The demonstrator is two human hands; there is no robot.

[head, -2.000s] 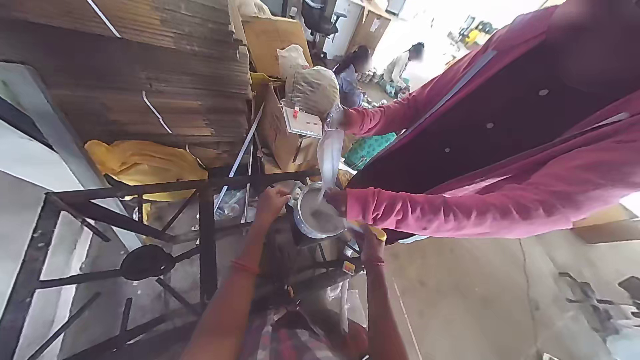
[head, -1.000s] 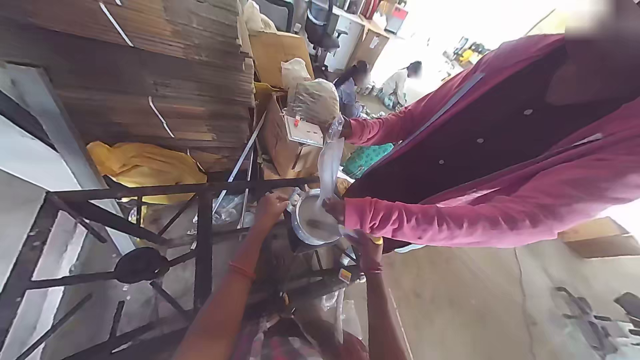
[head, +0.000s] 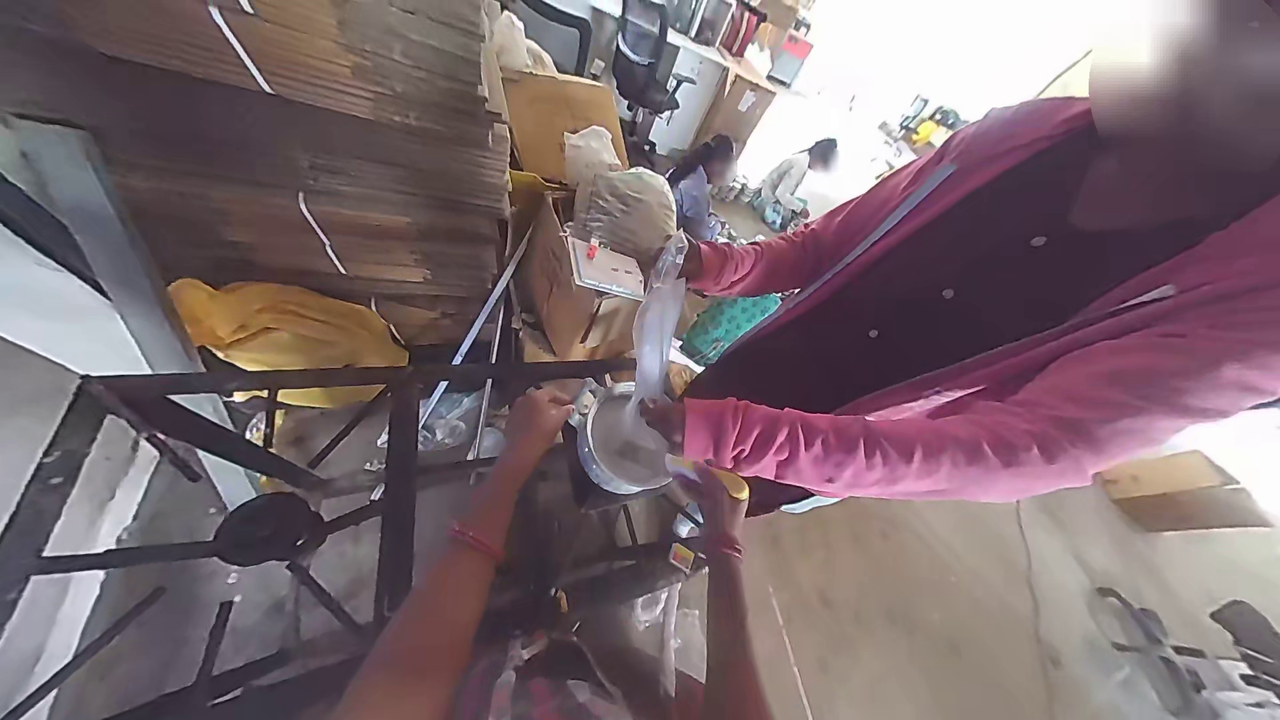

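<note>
A round metal pot (head: 607, 458) with pale contents sits at the middle of the black metal frame (head: 403, 500). My left hand (head: 540, 418) has its fingers closed at the pot's left rim, where a small pale piece shows; I cannot tell exactly what it grips. On the pot's right side my right hand (head: 718, 497) is shut on a yellow-handled tool (head: 735, 486), whose far end points toward the rim. A person in a pink jacket (head: 820, 435) holds a long clear plastic bag (head: 656, 330) upright over the pot, one hand high and the other low at its mouth.
Stacked flattened cardboard (head: 380, 160) fills the upper left, above a yellow cloth or sack (head: 290, 325). Behind the pot stand an open cardboard box (head: 560, 290) and a stuffed plastic bag (head: 628, 212). Two people sit farther back near an office chair (head: 643, 60). A matchbox (head: 681, 557) lies on the frame.
The yellow-handled tool in my right hand shows more plainly and now points toward the pot. My left hand stays at the rim. The other person's hands remain on the plastic bag.
</note>
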